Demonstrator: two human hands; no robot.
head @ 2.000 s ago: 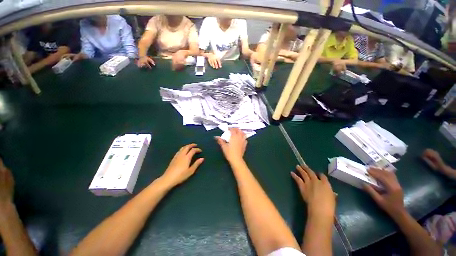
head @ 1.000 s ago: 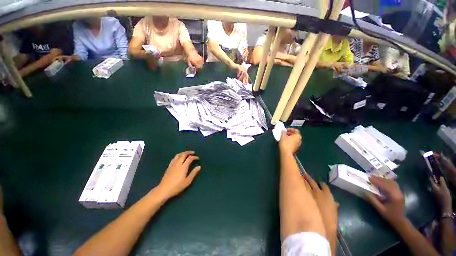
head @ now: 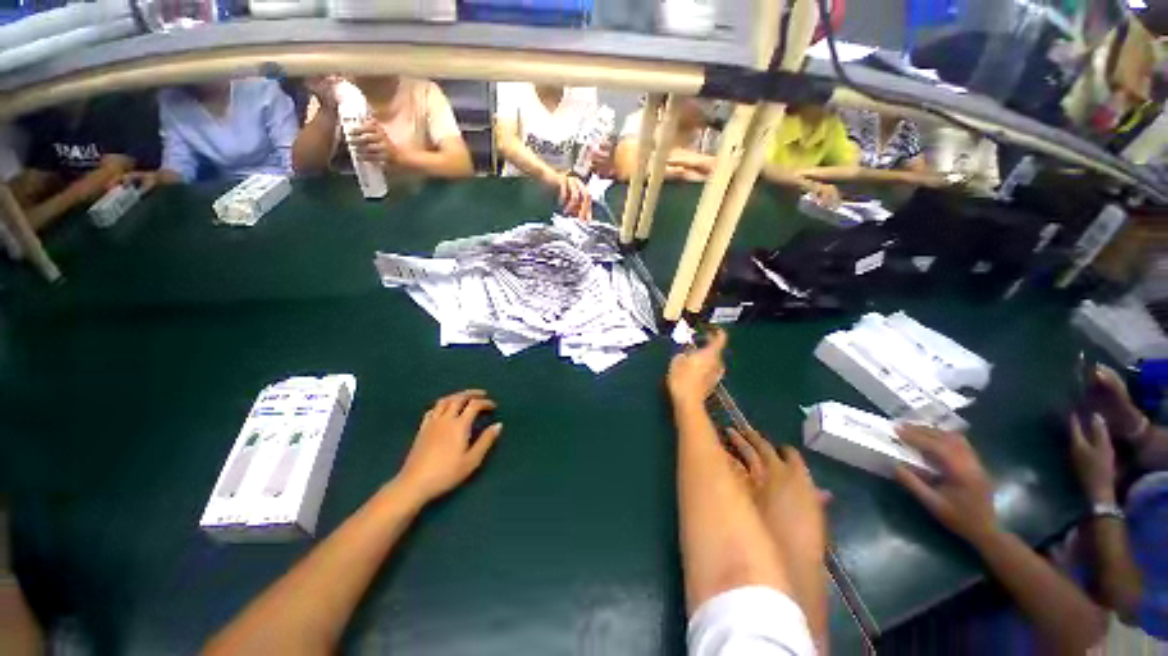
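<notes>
My left hand (head: pixel 448 446) lies palm down on the green table, empty, with fingers spread a little. My right hand (head: pixel 696 372) is at the foot of the pale posts and holds a small white paper piece (head: pixel 681 332) at its fingertips. A loose heap of folded leaflets (head: pixel 538 288) lies mid-table, to the left of my right hand. Two long white cartons (head: pixel 278 455) lie side by side to the left of my left hand, touching neither hand.
A neighbour's hand (head: pixel 784 490) lies beside my right forearm, partly hidden. Another person's hand (head: pixel 950 477) touches a white carton (head: pixel 856 436). More cartons (head: pixel 897 365) lie behind it. Pale posts (head: pixel 724 212) rise to the overhead shelf (head: pixel 384 59). Black items (head: pixel 833 263) lie at right.
My right hand has moved from the front edge of the leaflet heap rightward to the posts with the white piece. A person opposite now holds up a carton. My left hand still rests on the table.
</notes>
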